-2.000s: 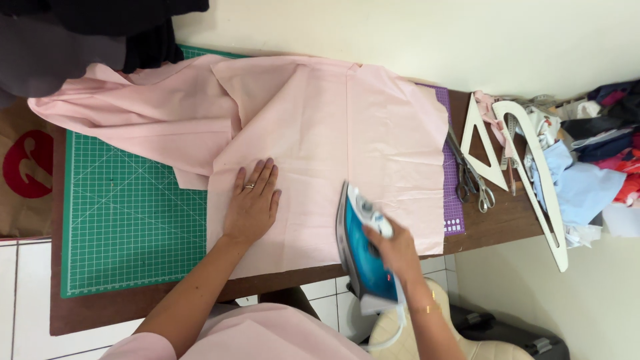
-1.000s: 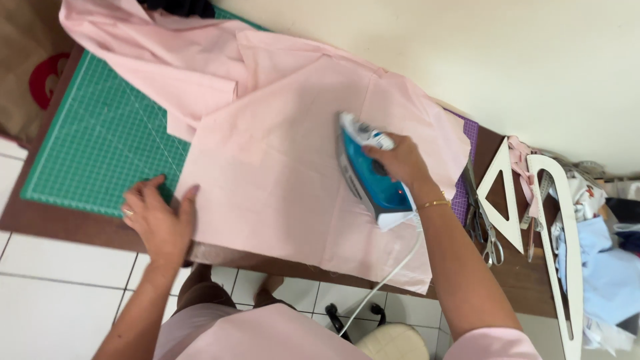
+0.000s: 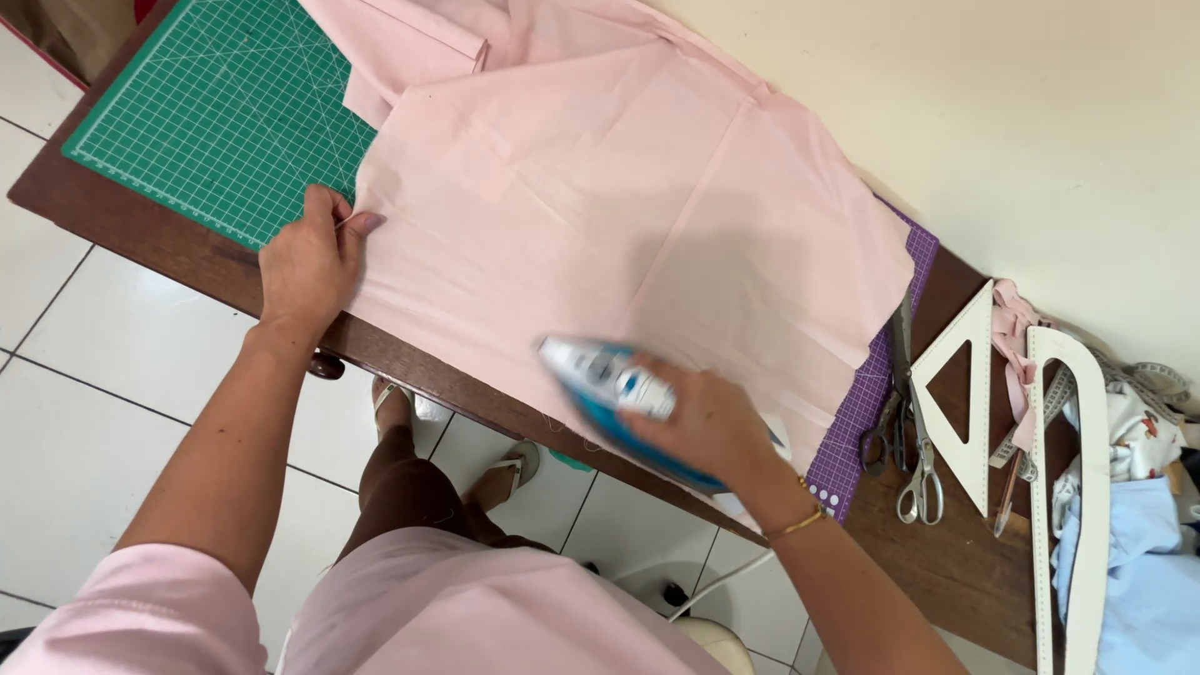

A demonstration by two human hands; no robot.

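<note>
Pink fabric [image 3: 581, 216] lies spread over the wooden table, with folds and bunched cloth along its far side. At its left edge, my left hand [image 3: 314, 258] pinches the cloth between thumb and fingers, beside the green cutting mat [image 3: 234, 122]. My right hand [image 3: 698, 422] grips the handle of a blue and white clothes iron [image 3: 609, 394], which is blurred and sits over the fabric's near edge. From the iron's rear a white cord [image 3: 722, 583] runs down past the table edge. The soleplate is hidden from view.
Right of the fabric lie a purple cutting mat [image 3: 858, 422], scissors [image 3: 922, 478], a white set square [image 3: 966, 394], a curved ruler [image 3: 1073, 506] and a measuring tape [image 3: 1055, 398]. Light blue cloth [image 3: 1148, 581] is heaped at the far right. The wooden table's front edge [image 3: 422, 370] runs diagonally.
The iron has moved from the middle of the fabric to its near edge. My left hand, flat on the cloth two seconds ago and at its near left corner one second ago, now pinches the left edge.
</note>
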